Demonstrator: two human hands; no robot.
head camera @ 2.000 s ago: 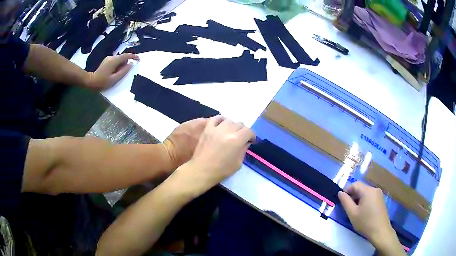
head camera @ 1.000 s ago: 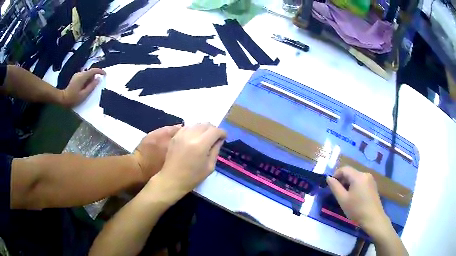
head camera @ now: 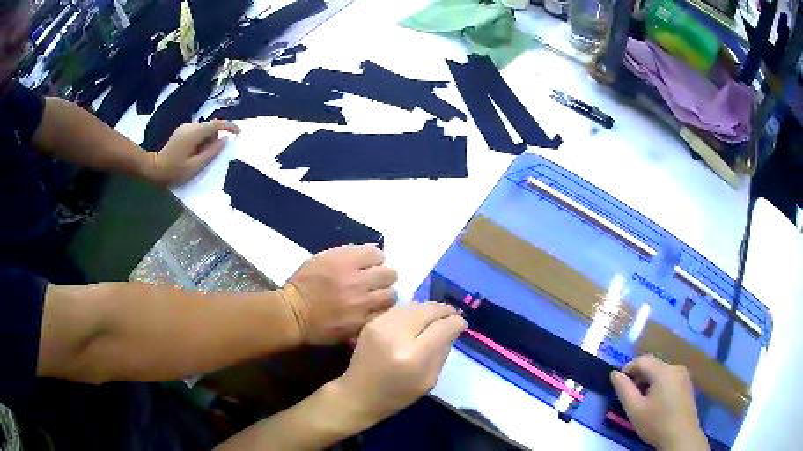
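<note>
A long black fabric strip (head camera: 537,339) lies along the near side of the blue clear sewing template (head camera: 563,238), above a long pink line. Short pink marks show by its left end. My left hand (head camera: 401,357) pinches the strip's left end at the template's left edge. My right hand (head camera: 659,396) holds its right part, fingertips down on the template. Whether a clear flap covers the strip cannot be told.
A person in dark clothing at the left has one hand (head camera: 343,291) beside my left hand and another (head camera: 189,151) on the white table (head camera: 414,207). Black cut panels (head camera: 379,154), snips (head camera: 583,107), green cloth (head camera: 467,25) and purple cloth (head camera: 691,88) lie beyond.
The strip has come down flatter and covers most of the pink marks seen a second ago. My left hand has moved nearer; the other person's hand no longer lies behind it. The view has shifted.
</note>
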